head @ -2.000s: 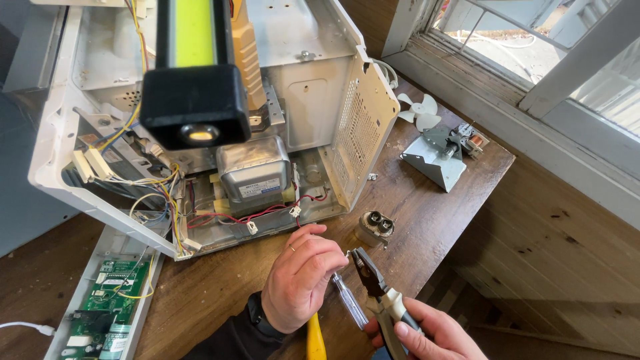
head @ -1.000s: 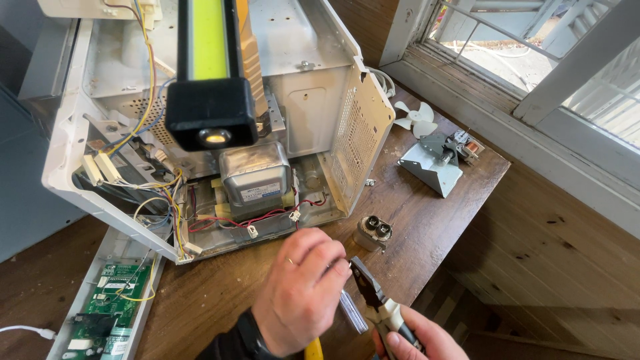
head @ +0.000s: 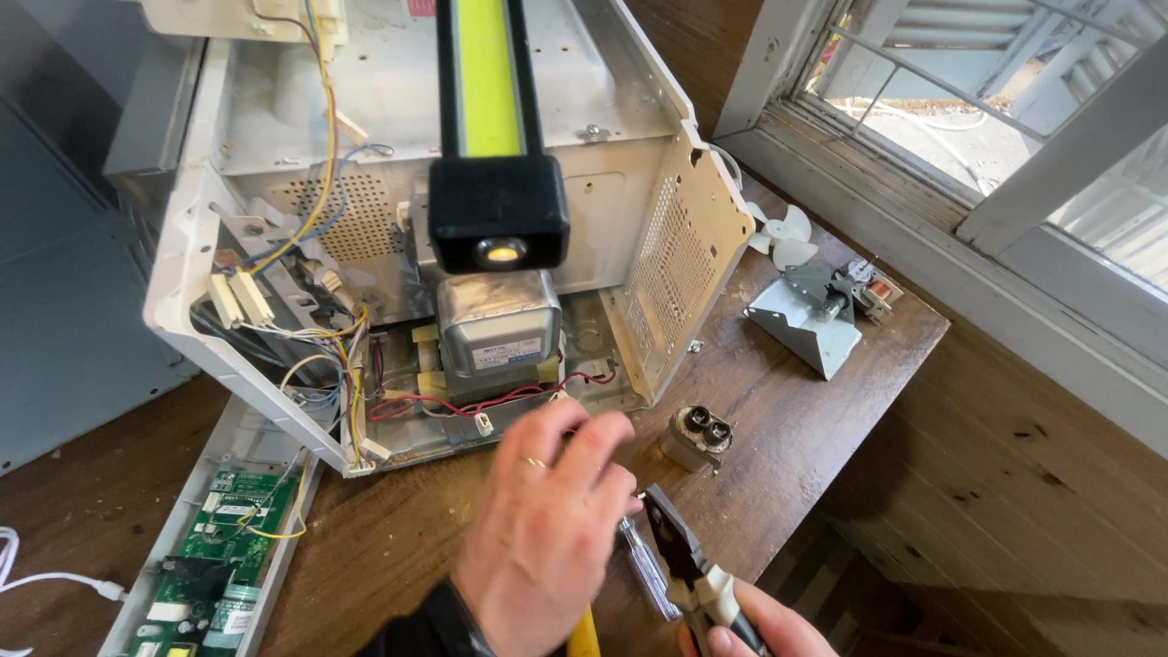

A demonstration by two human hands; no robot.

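My right hand (head: 762,620) grips combination pliers (head: 698,566) by their white and black handles, jaws pointing up and left. Just left of the jaws is my left hand (head: 547,511), its fingers curled; a tiny pale piece shows between its thumb side and the jaw tip, and whether the fingers hold it I cannot tell. A clear-handled screwdriver (head: 650,570) lies on the table below the fingers, and part of a yellow handle (head: 584,634) shows beside my left wrist. Above them stands the opened microwave oven casing (head: 689,265) with its transformer (head: 500,328) and loose red wires (head: 511,397).
A capacitor (head: 698,438) stands right of my left hand. Farther back lie a white fan blade (head: 785,235) and a metal bracket with a motor (head: 812,315). The control panel with a green circuit board (head: 228,538) lies at left. A black-ended light bar (head: 497,214) hangs over the casing.
My left hand has turned so its back faces up more, with the fingers still near the jaws. The pliers remain in my right hand.
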